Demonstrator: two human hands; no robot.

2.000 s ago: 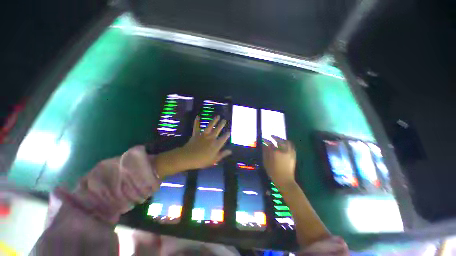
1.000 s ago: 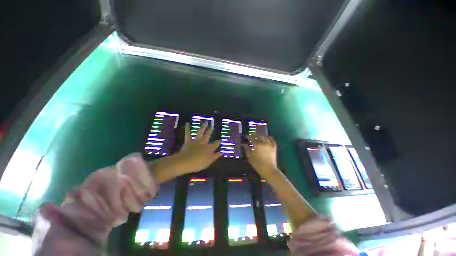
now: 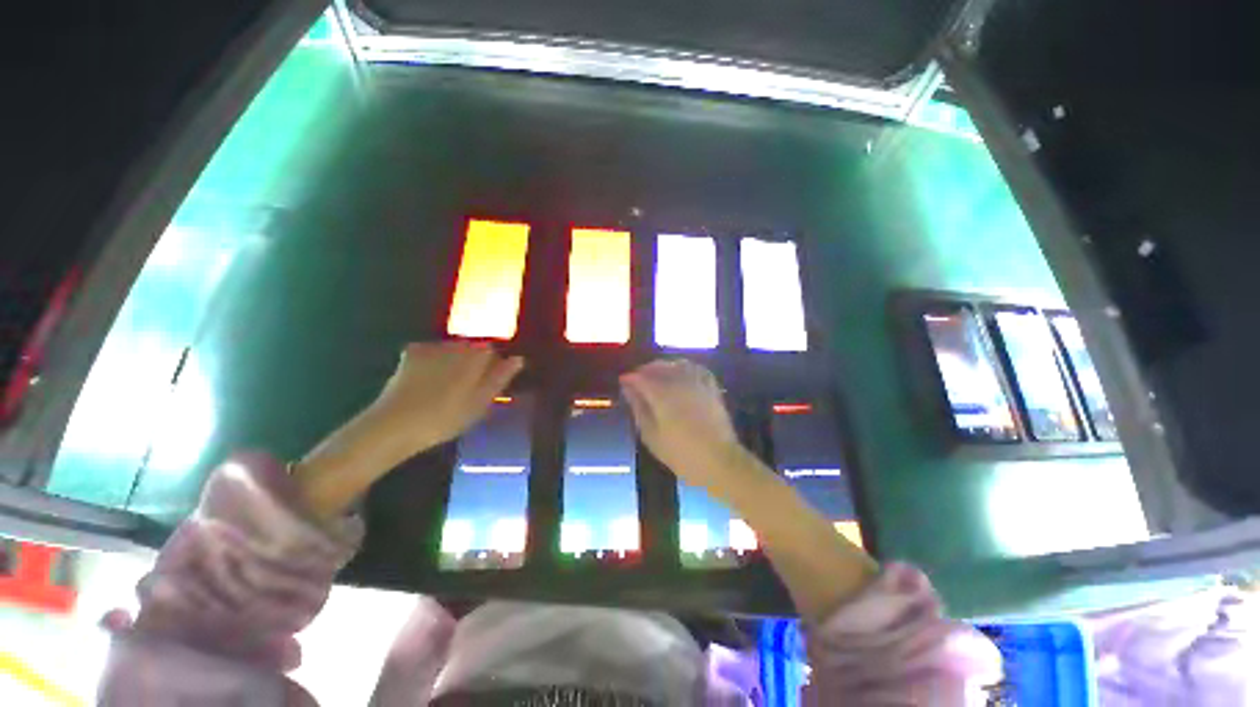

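Observation:
Four phones stand side by side in the far test tray (image 3: pixel 543 297). The two left phones show yellow-orange screens (image 3: pixel 492 281); the two right ones show white screens (image 3: pixel 685 292). A nearer tray (image 3: pixel 543 483) holds four phones with blue-grey screens (image 3: pixel 603 477) and bright blocks at the bottom. My left hand (image 3: pixel 449 390) is at the lower edge of the far left phone, fingers bent. My right hand (image 3: pixel 680 414) is between the trays, over the upper part of the nearer third phone, fingers bent. Neither hand visibly lifts anything; their fingertips are blurred.
Another black tray (image 3: pixel 1043 439) with lit phones lies at the right on the green mat (image 3: pixel 346 249). Black panels and a metal frame (image 3: pixel 622 66) enclose the bench. A blue bin (image 3: pixel 1057 656) is at the near right edge, partly behind my right sleeve.
The far screens changed from text menus to plain yellow-orange and white. My left hand has moved left and off the second far phone; my right hand has moved down off the fourth.

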